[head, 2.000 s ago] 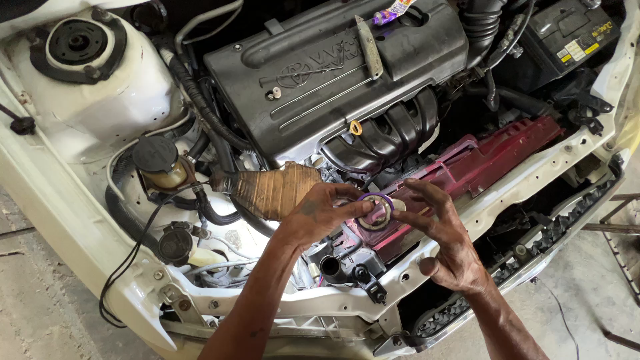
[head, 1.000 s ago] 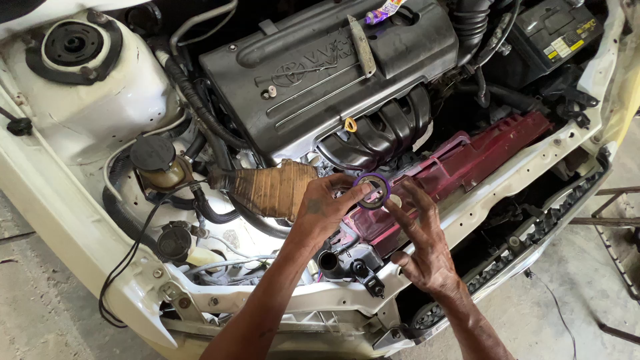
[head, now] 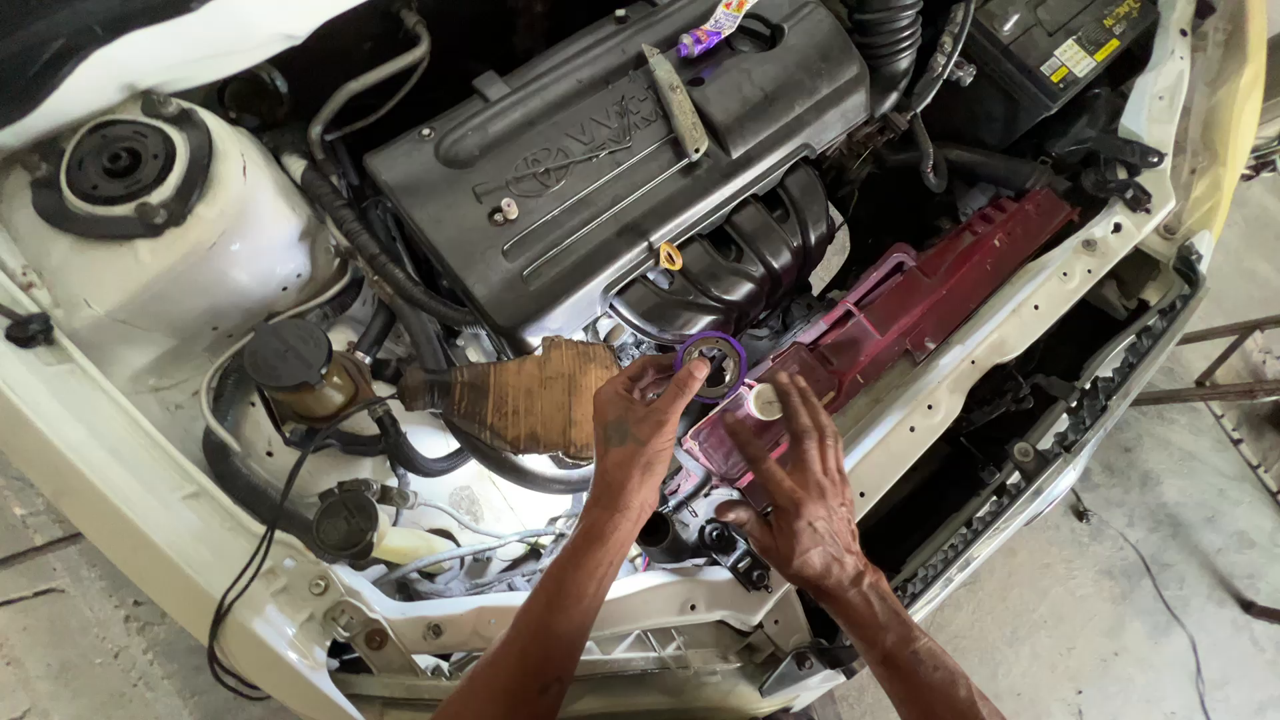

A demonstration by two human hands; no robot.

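Between the thumb and fingers of my left hand (head: 645, 425) is a purple-rimmed ring (head: 738, 358), likely a roll of tape, held above the front of the engine bay. My right hand (head: 800, 490) is just right of it, fingers spread, with nothing seen in its grasp. Its fingertips are beside a round white cap (head: 765, 401) on a red translucent plastic reservoir (head: 890, 320); whether they touch is unclear. A utility knife (head: 678, 108) and a purple tube (head: 705, 38) lie on the black engine cover (head: 600, 190).
A brown, stained piece of cardboard (head: 530, 400) lies left of my left hand. Around it are a brake fluid reservoir (head: 290, 365), hoses and a thin black cable (head: 265, 545). The battery (head: 1060, 50) is at the back right. The front body crossmember (head: 1000, 330) runs along the bay.
My right hand's fingers, close to the ring earlier, are now apart from it and lower. The ring stays in my left hand, and the white cap shows more clearly.
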